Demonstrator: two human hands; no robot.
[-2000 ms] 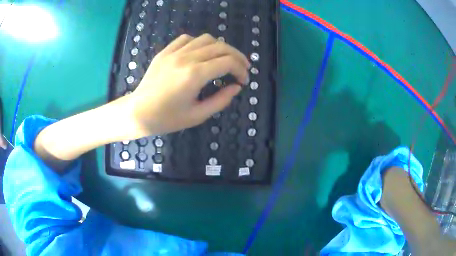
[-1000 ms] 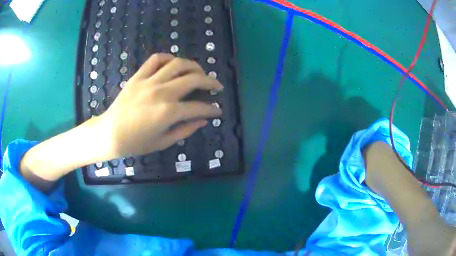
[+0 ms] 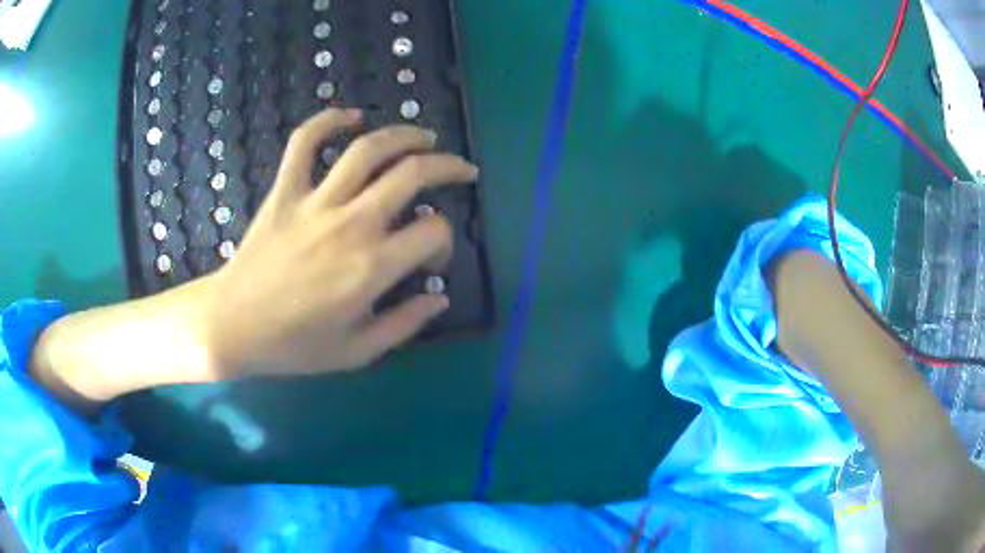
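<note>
A black component tray [image 3: 471,270] lies on the green mat at the left, its top cut off by the frame edge. Rows of small silver discs [image 3: 402,46] sit in its round pockets. My left hand [image 3: 335,238] is over the tray's near part, palm down, fingers spread and slightly bent, covering several pockets. One disc shows below its fingers near the tray's near right corner. Whether the fingers touch a disc cannot be told. My right forearm [image 3: 853,346] reaches out to the lower right; the right hand itself is cut off by the frame edge.
A red and dark lead [image 3: 837,205] loops across the right side, over the right sleeve. Clear ribbed blister trays [image 3: 938,259] stand at the right edge. White sheets [image 3: 956,86] show at the upper right and upper left. Red and blue tape [image 3: 799,65] crosses the mat.
The tray has shifted left and up in view with the camera. My left hand has gone from bent, near-closed fingers to spread fingers nearer the tray's near end. The right hand has stayed out of view.
</note>
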